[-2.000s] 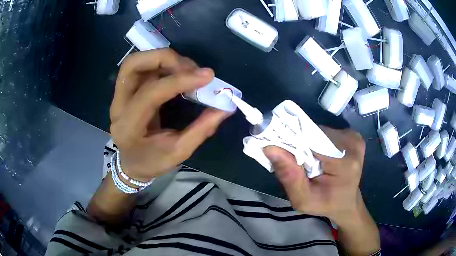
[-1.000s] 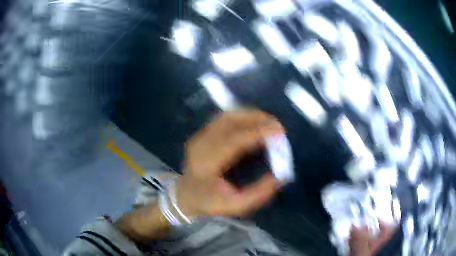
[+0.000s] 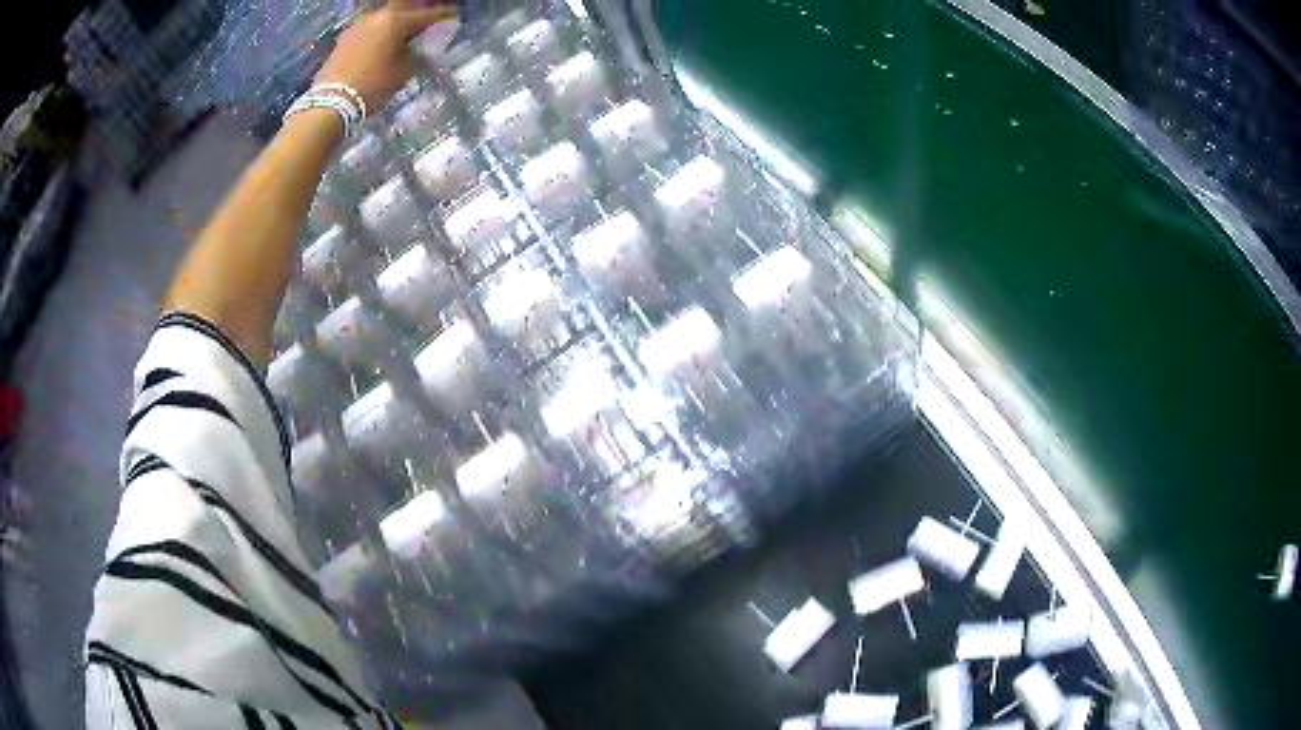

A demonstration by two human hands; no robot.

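My left hand (image 3: pixel 388 52) is at the top left, small and partly blurred, at the far end of a clear tray (image 3: pixel 842 414). Its fingers are around a white unit (image 3: pixel 437 34), as far as the blur shows. The tray is shiny and filled with rows of white units (image 3: pixel 616 245), thin stems showing between them. It lies on the black bench top, and its near edge is blurred. My right hand is not in view, nor are the tissue and the nozzle bottle.
Loose white units (image 3: pixel 888 586) with thin stems lie on the black bench top (image 3: pixel 685 642) at the lower right. A pale metal rail (image 3: pixel 999 478) borders the green conveyor belt (image 3: pixel 999 214), which carries one unit (image 3: pixel 1287 572). Grey floor (image 3: pixel 114 285) is at the left.
The view has swung to the filled tray. My left hand has moved away from the nozzle and out to the tray's far end. My right hand with the tissue has left the picture.
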